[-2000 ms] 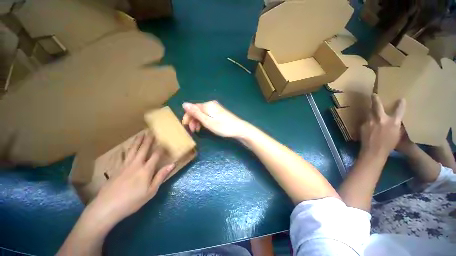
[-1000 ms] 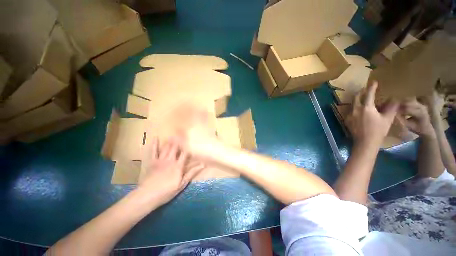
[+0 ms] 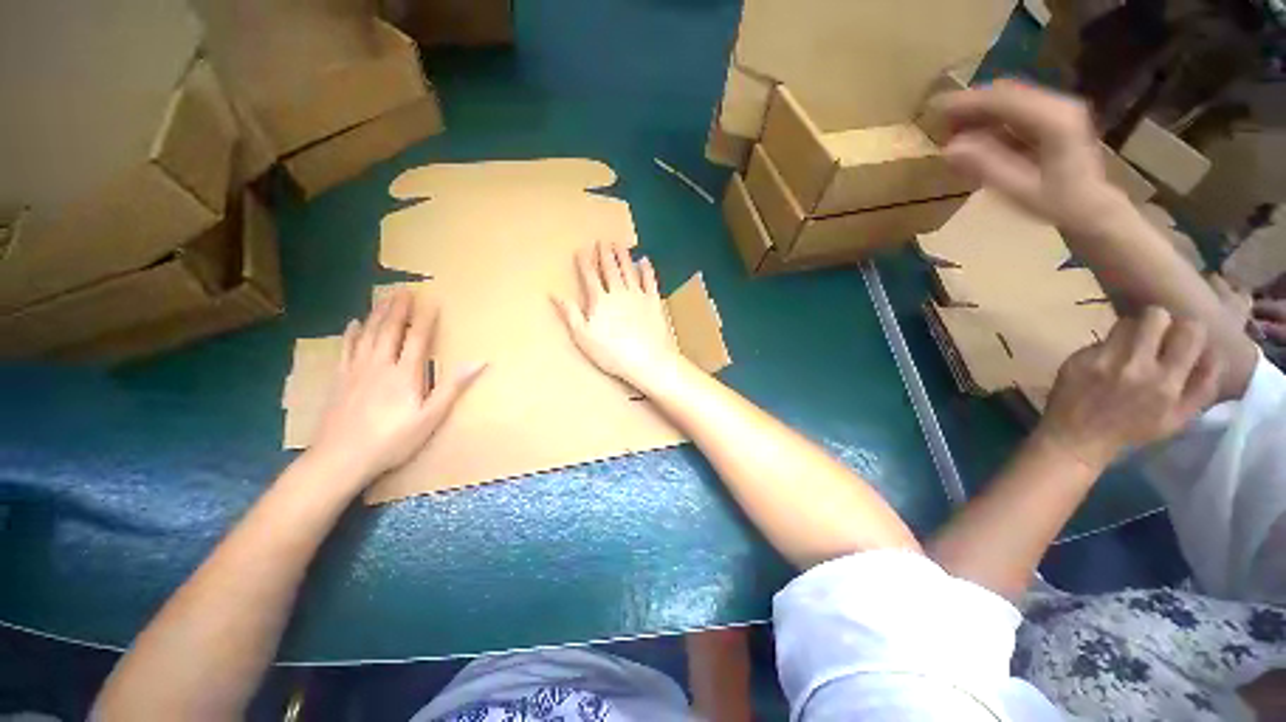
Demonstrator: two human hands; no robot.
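A brown box blank (image 3: 501, 339) lies nearly flat in front of me, its rounded lobes pointing away. My left hand (image 3: 384, 384) lies palm down on its left side, fingers spread, beside a dark slot. My right hand (image 3: 618, 322) lies palm down on its right side, fingers slightly apart. A side flap (image 3: 698, 327) stands partly raised just right of my right hand. The left side flap (image 3: 313, 392) lies lower, near the table. Parts of both side panels are hidden under my hands.
Nested open boxes (image 3: 863, 191) stand at upper right, with a thin pale sliver (image 3: 683, 179) to their left. More open boxes (image 3: 212, 289) sit at upper left. A neighbour's hands (image 3: 1027, 148) are at the right, above and beside a stack of blanks (image 3: 994, 339).
My hands have moved apart from the blank's middle to its two sides. The left flap has gone lower. The nested pile at upper right has grown taller, and a neighbour's hand has moved up beside it.
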